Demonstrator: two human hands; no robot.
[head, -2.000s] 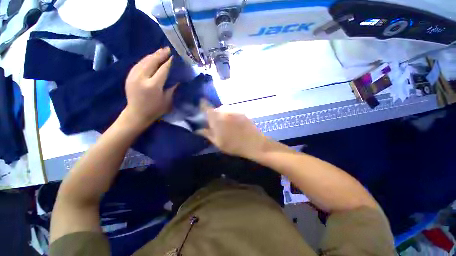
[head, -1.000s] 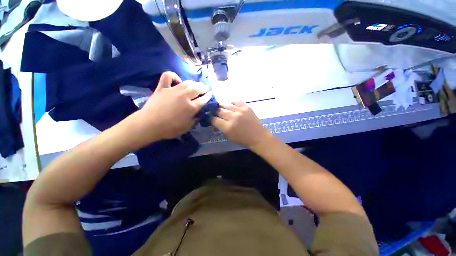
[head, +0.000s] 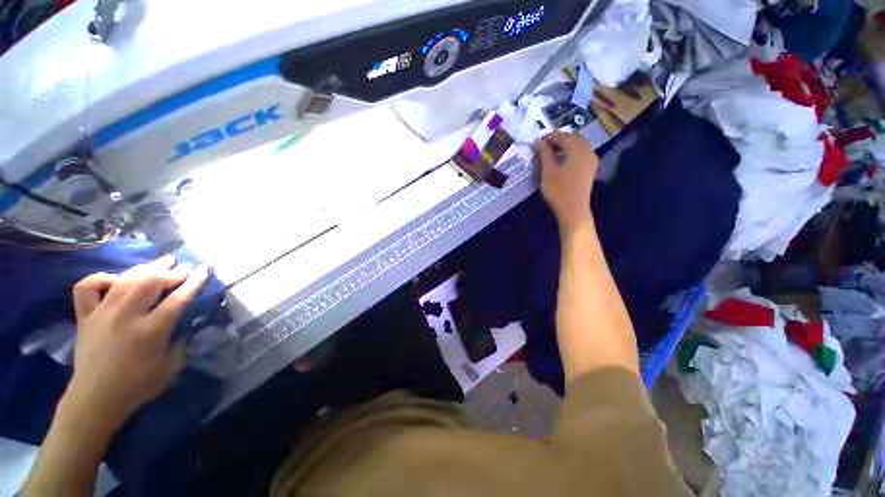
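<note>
A navy garment piece [head: 39, 291] lies at the left under and around the head of the white sewing machine [head: 228, 82]. My left hand [head: 131, 330] presses and holds its edge close to the presser foot area. My right hand [head: 571, 165] is at the far right end of the bed, fingertips together over the small white labels [head: 529, 121]. Whether it pinches one of them cannot be told. The purple and brown labels [head: 485, 148] lie just left of my right hand.
A grey ruled strip [head: 388, 248] runs along the table's front edge. The control panel [head: 442, 58] is above. A dark navy heap [head: 670, 194] lies below the table at right, with heaps of white and red cloth [head: 776, 408] beyond.
The view has swung to the right. My right hand has left the navy cloth and moved to the labels at the right. My left hand stays on the cloth by the needle area.
</note>
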